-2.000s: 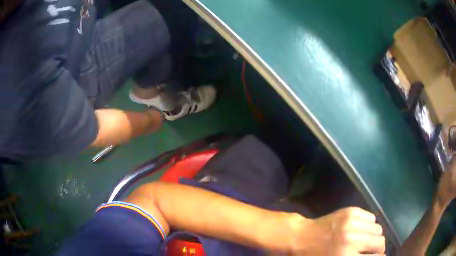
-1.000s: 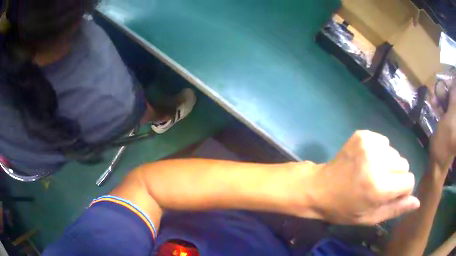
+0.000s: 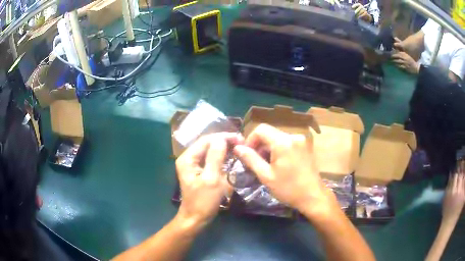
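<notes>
My left hand (image 3: 203, 173) and my right hand (image 3: 283, 165) are close together over a row of open cartons, fingertips pinching a clear accessory bag (image 3: 202, 122). The bag's pale, shiny part stands up behind my left fingers. A thin dark loop (image 3: 232, 178) hangs between my hands. The cartons have brown lids (image 3: 334, 140) standing open at the back and black sides. Clear bags (image 3: 371, 200) with dark and reddish pieces lie in them. My hands hide parts of the left and middle cartons.
Another open carton (image 3: 66, 120) stands at left beside a dark-haired person (image 3: 20, 178). A large dark unit (image 3: 295, 56), a black-and-yellow box (image 3: 200, 28) and a power strip (image 3: 125, 55) with cables stand behind. Another person's arm (image 3: 446, 214) is at right.
The view has swung from the floor and table edge to the table top. My left hand, earlier a fist near the table edge, is now at the bag with my right hand.
</notes>
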